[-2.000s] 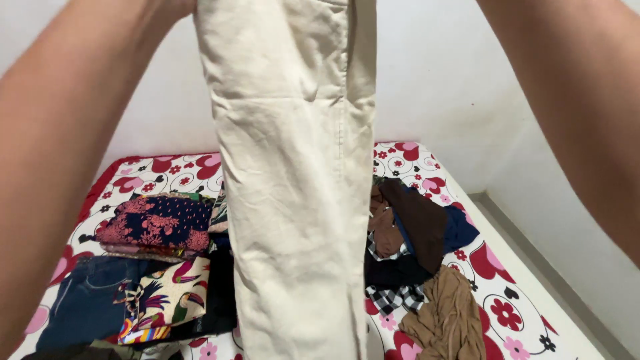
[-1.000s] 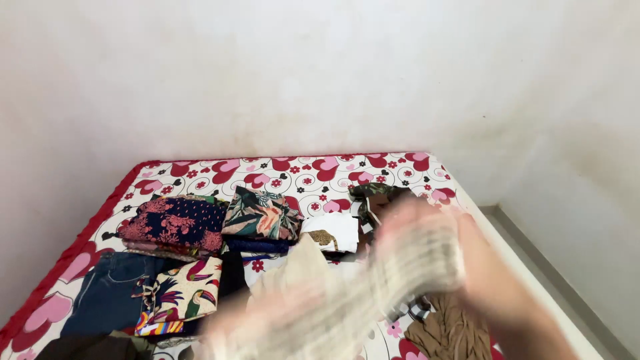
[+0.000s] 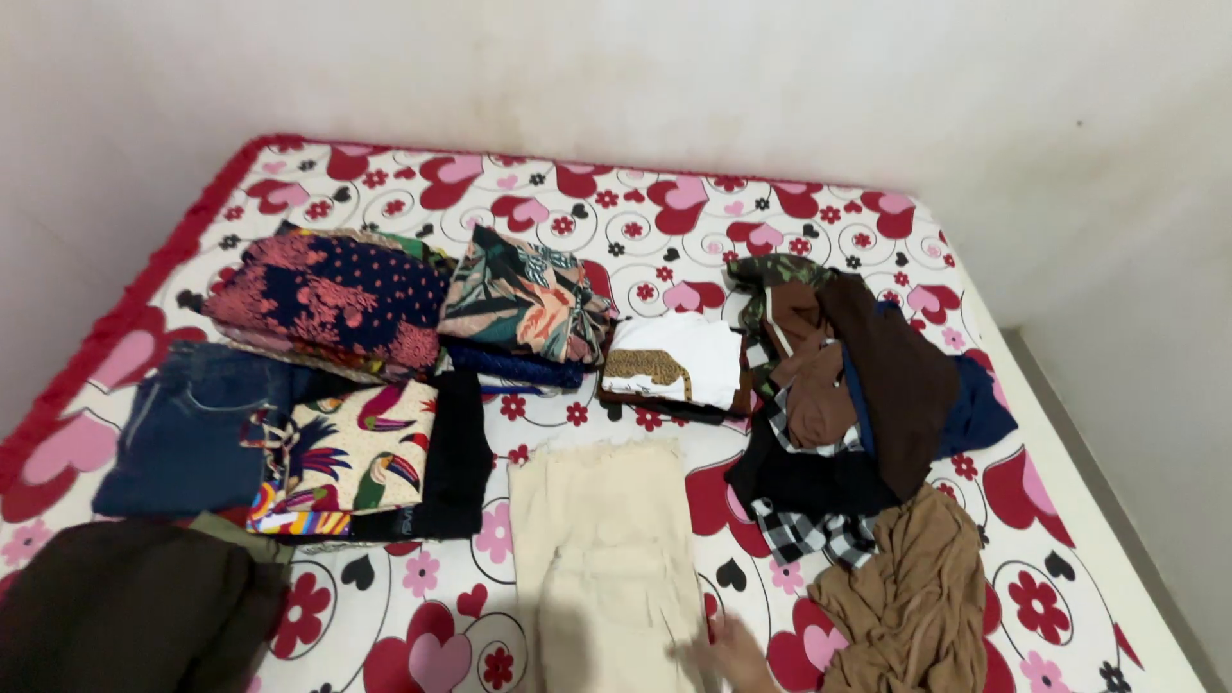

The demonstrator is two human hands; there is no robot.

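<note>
Cream trousers (image 3: 611, 549), folded lengthwise, lie flat on the heart-patterned bedsheet (image 3: 414, 597) at the lower middle, their near end cut off by the frame. My right hand (image 3: 727, 654), blurred, is at the trousers' right edge near the bottom of the view; its fingers look apart, and whether they touch the cloth is unclear. A dark shadow falls across the trousers' lower left part. My left hand is out of sight.
Folded patterned clothes (image 3: 332, 298), blue jeans (image 3: 192, 433) and toucan-print cloth (image 3: 366, 448) lie left. Dark garments (image 3: 106, 606) are lower left. A folded white shirt (image 3: 674, 356) is mid-bed. Loose clothes (image 3: 895, 385) and brown cloth (image 3: 914, 597) lie right. Walls (image 3: 616, 77) border the bed.
The cream trousers hung upright before me, then were moved in a blur by both hands; now they lie on the bed. My left hand has left the view.
</note>
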